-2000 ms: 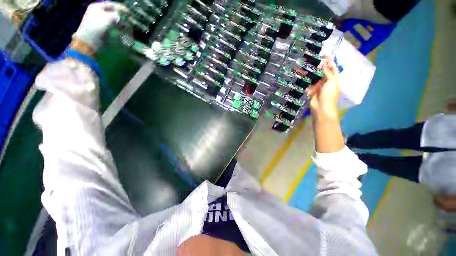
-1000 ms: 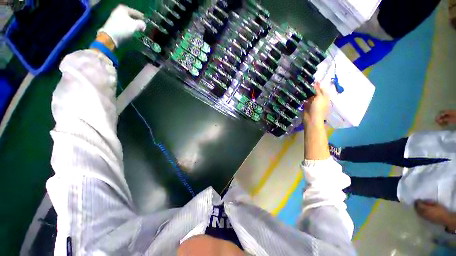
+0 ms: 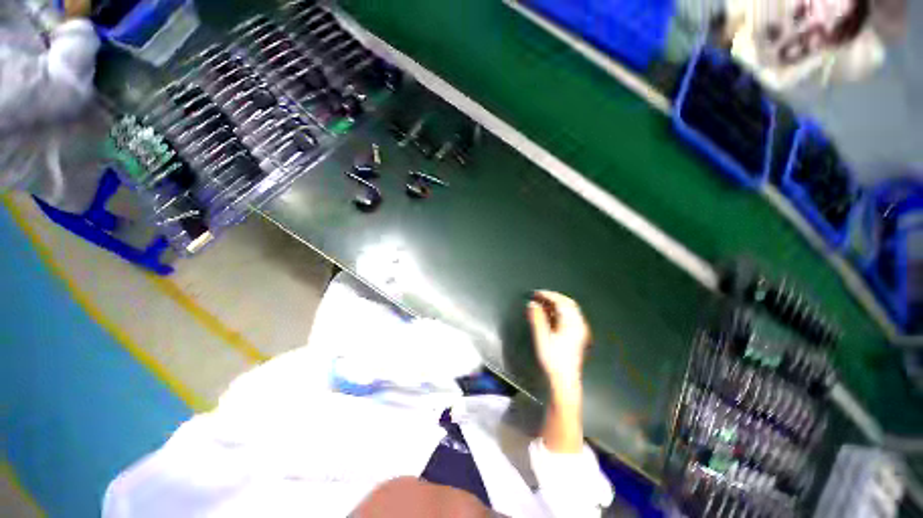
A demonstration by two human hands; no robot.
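Note:
My right hand (image 3: pixel 563 332) is bare and over the bench, its fingers closed on a small dark part (image 3: pixel 548 305). My left hand (image 3: pixel 440 346) is a blurred white glove close to my body, beside a blue wrist band (image 3: pixel 356 380); its fingers cannot be made out. Several loose dark units with thin silver pieces (image 3: pixel 366 187) lie on the green bench (image 3: pixel 476 238). A tray group with rows of dark units and silver strips (image 3: pixel 228 126) is at the upper left. Another group of filled trays (image 3: pixel 749 410) is at the lower right.
Blue bins with dark contents (image 3: pixel 725 111) stand along the far side. A pale strip (image 3: pixel 567 172) crosses the bench. A person's grey-white sleeve (image 3: pixel 71 61) and a blue stool (image 3: pixel 101 223) are at the left. A blue-rimmed container (image 3: pixel 157 32) is at top left.
The view has turned, so the filled trays are now at upper left and lower right. My hands have left the tray edges. My right hand now holds a small dark part.

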